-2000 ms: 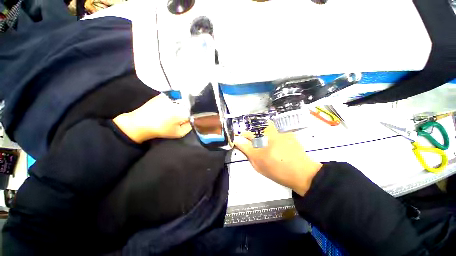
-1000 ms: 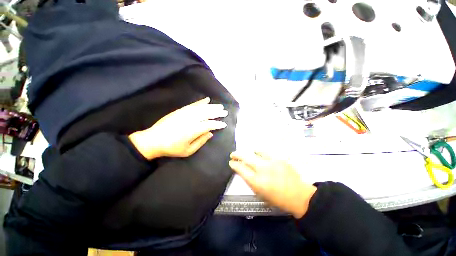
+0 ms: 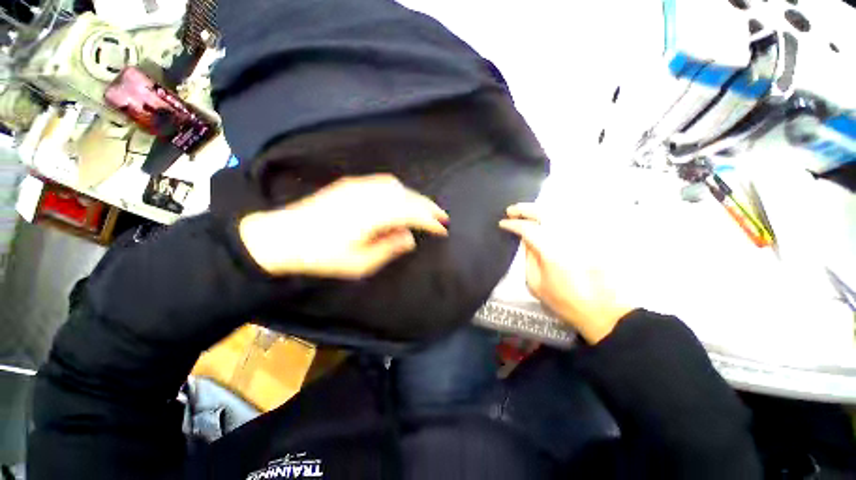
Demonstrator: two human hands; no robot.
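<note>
The dark navy and black garment [image 3: 375, 103] lies bunched over the table's front edge, left of the sewing machine. My left hand [image 3: 343, 230] rests on its black part with the fingers bent. Whether its fingertips pinch the cloth cannot be told. My right hand [image 3: 568, 272] is at the garment's right edge, with fingertips touching or just over the cloth. Whether they grip it is not clear. The white sewing machine head [image 3: 723, 80] with a blue stripe stands to the right, apart from the garment, slightly blurred.
Slim tools with orange and yellow handles [image 3: 746, 220] lie by the machine base. A scissor blade tip [image 3: 843, 289] shows at the right edge. A ruler strip [image 3: 526, 321] runs along the table front. At left are a dark red phone [image 3: 155, 105] and another machine [image 3: 89, 52]. A cardboard box [image 3: 258, 366] is below.
The view has swung left, so the machine sits further right. The garment has come off the machine's needle area. My hands have moved from beside the presser area onto the garment.
</note>
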